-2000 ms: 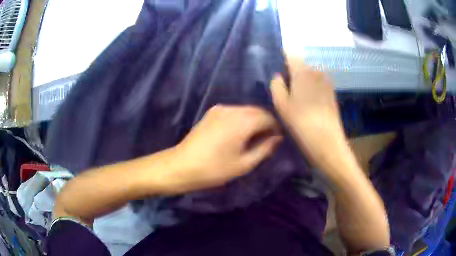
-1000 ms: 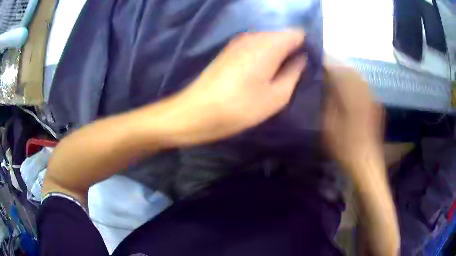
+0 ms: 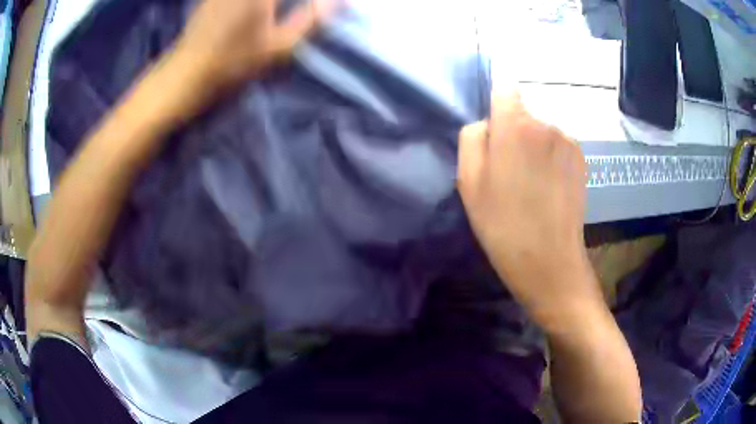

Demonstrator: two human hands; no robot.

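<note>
A wide dark grey-purple garment panel [image 3: 331, 240] lies bunched over the white table's front edge and my lap, with glare on its upper part. My right hand [image 3: 526, 174] is closed on the panel's right edge, fingertips pinching the cloth. My left hand [image 3: 257, 33] is at the top of the frame, on the panel's upper left part, blurred. Its fingertips are lost in glare, so whether it grips the cloth cannot be told. The needle area is not clearly visible.
Two black flat objects [image 3: 651, 66] lie on the white table at right. A white-marked ruler strip [image 3: 655, 170] runs along its front edge. Yellow loop handles [image 3: 744, 178] are at far right. Dark cloth [image 3: 688, 306] hangs by a blue crate [image 3: 729, 381]. Pale cloth [image 3: 166, 373] is lower left.
My left hand has moved up and left, away from my right hand. My right hand has gone from blurred to clear at the panel's edge. The panel is more bunched, and the black objects show more fully.
</note>
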